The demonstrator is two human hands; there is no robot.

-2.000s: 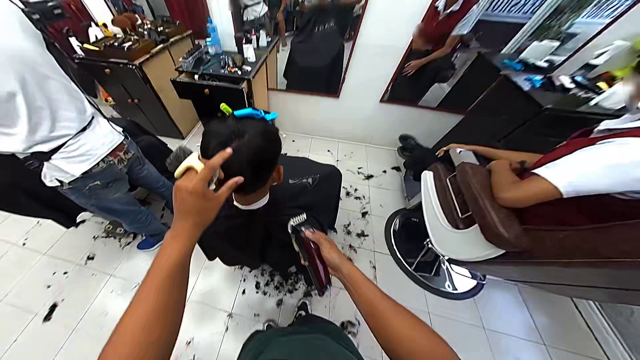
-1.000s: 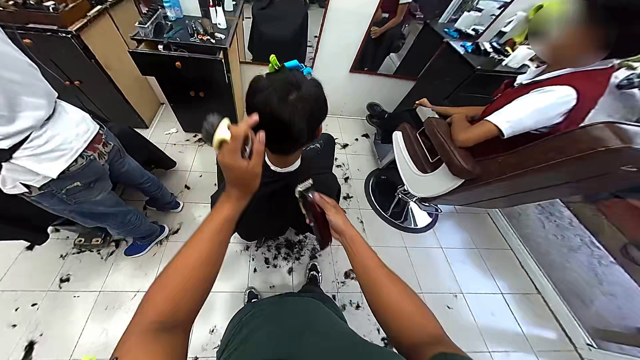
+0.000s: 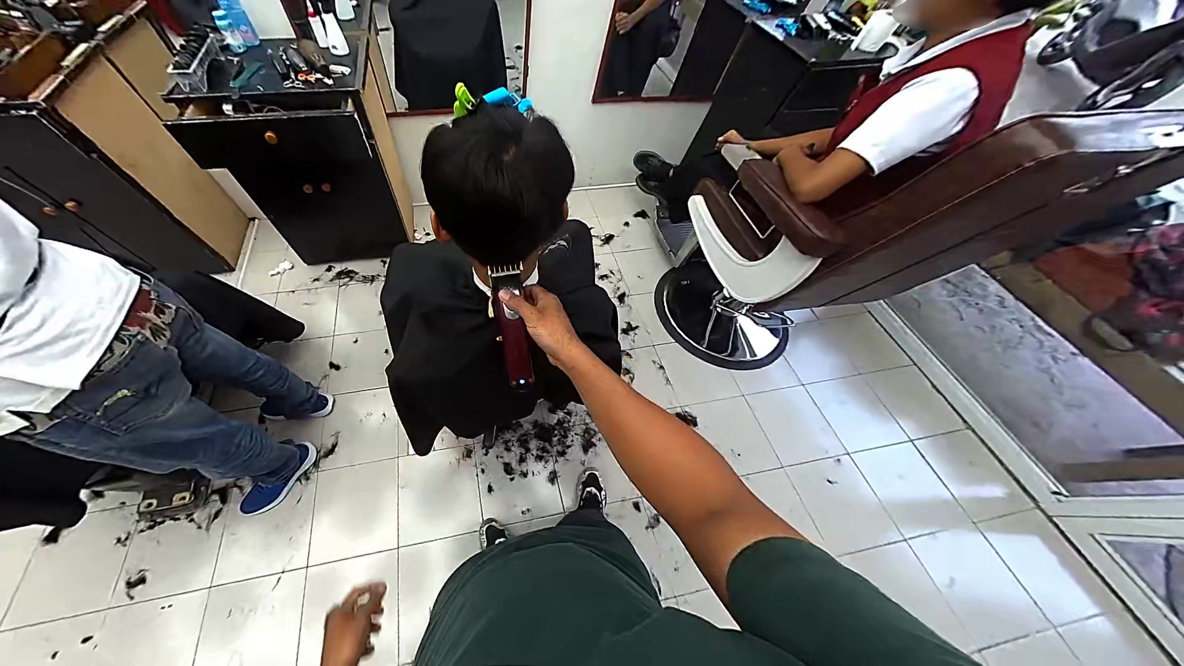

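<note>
A seated person, seen from behind, has dark hair (image 3: 495,180) with green and blue hair clips (image 3: 490,100) on top, and wears a black barber cape (image 3: 444,342) with a white strip at the neck. My right hand (image 3: 541,319) grips a dark red hair clipper (image 3: 513,342), held upright with its comb guard at the nape; whether the guard touches the hair cannot be told. A small light glows at the clipper's lower end. Low at the left of the view, away from the seated person, my left hand (image 3: 353,622) has bent fingers, with nothing visible in them.
At left stands another person in a white shirt (image 3: 69,314) and jeans. A person in a red vest (image 3: 990,65) sits in a brown barber chair (image 3: 953,203) at right. Tools lie on a black cabinet (image 3: 268,166). Cut hair (image 3: 546,449) litters the tiled floor.
My left hand, which held a brush beside the head, has dropped to the lower left, and the brush no longer shows. My right hand has brought the clipper up to the nape.
</note>
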